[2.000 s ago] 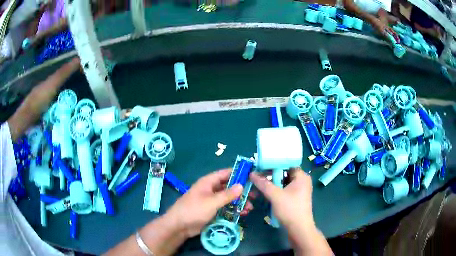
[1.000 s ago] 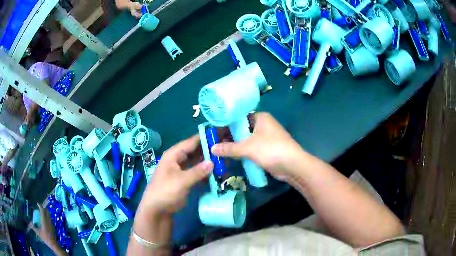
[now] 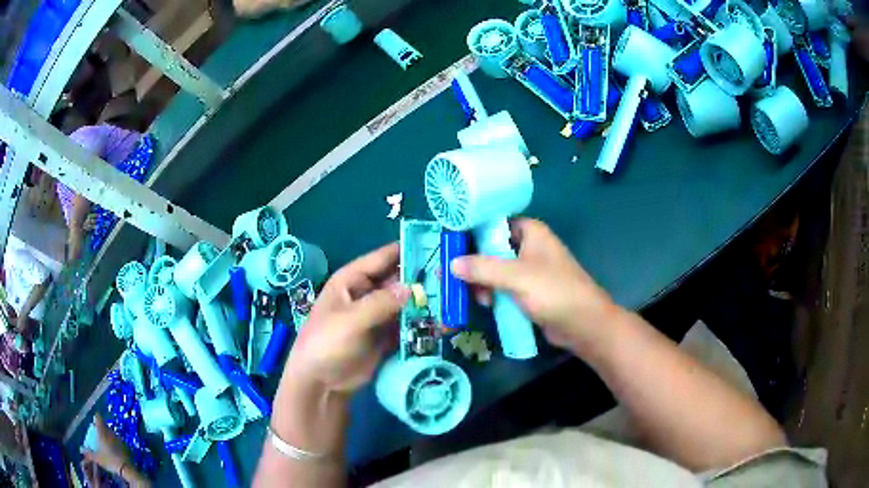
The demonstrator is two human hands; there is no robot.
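My left hand [image 3: 357,310] holds a turquoise half-assembled fan [image 3: 424,393] by its open handle, head towards me. A small cream pad [image 3: 418,294] is at my left fingertips, at the handle shell. My right hand [image 3: 538,281] has its thumb on the blue battery [image 3: 454,279], which lies beside the open handle, outside the shell. A second fan [image 3: 481,186] has its handle upright beside my right fingers; they appear to rest around it. The circuit board [image 3: 423,337] shows between handle and head. Loose cream pads [image 3: 470,345] lie on the green surface.
Fan units are piled at left [image 3: 181,324] and at upper right [image 3: 710,67]. Another fan lies just beyond the held ones. A conveyor belt [image 3: 314,105] with pale edging carries a handle cover [image 3: 396,48]. A metal upright crosses the upper left; other workers are at far left.
The battery has come out of the open handle to its right side, and the shell interior now shows. A cream pad now shows at my left fingertips. The view has turned since the oldest frame.
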